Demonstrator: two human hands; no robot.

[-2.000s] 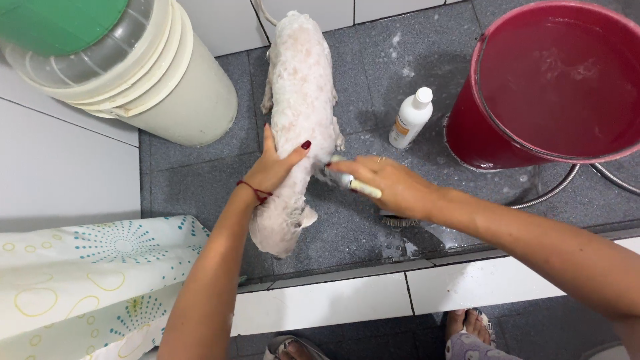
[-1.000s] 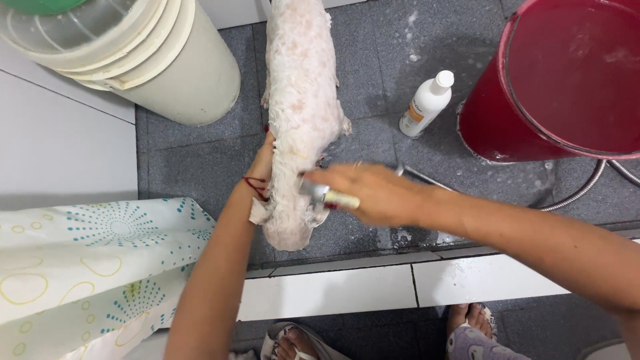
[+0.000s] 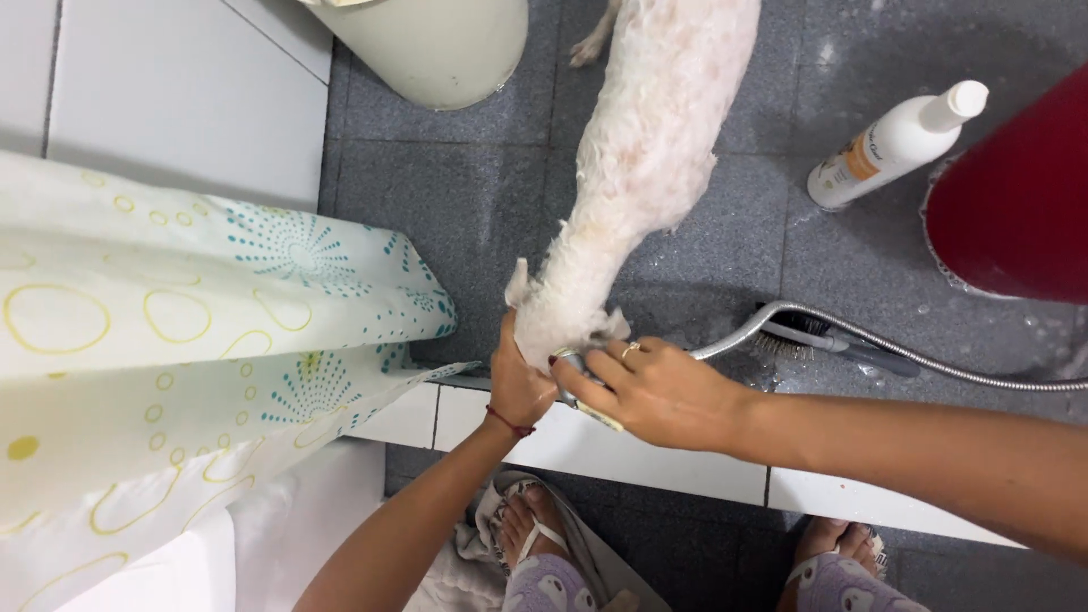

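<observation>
A wet, white-coated dog (image 3: 650, 144) stands on the dark grey tiled floor, its head toward me at the white-tiled curb. My left hand (image 3: 520, 378) cups the side and front of the dog's head; its fingers are partly hidden. Gripped in my right hand (image 3: 650, 387) is a shower head (image 3: 571, 367), held close against the dog's face, with a metal hose (image 3: 935, 370) running off to the right. Whether water flows from it, I cannot tell. The dog's muzzle is hidden by my hands.
A white bottle (image 3: 888, 153) with an orange label stands beside a red tub (image 3: 1020, 195). Under the hose lies a pin brush (image 3: 833, 342). A beige bucket (image 3: 450, 51) is at the upper left, a patterned shower curtain (image 3: 255, 289) at the left. The white-tiled curb (image 3: 671, 463) crosses in front of my feet.
The shower head has moved from the dog's shoulder and neck to its face. My left hand has gone from the dog's body to its head. The brush under the hose shows more fully.
</observation>
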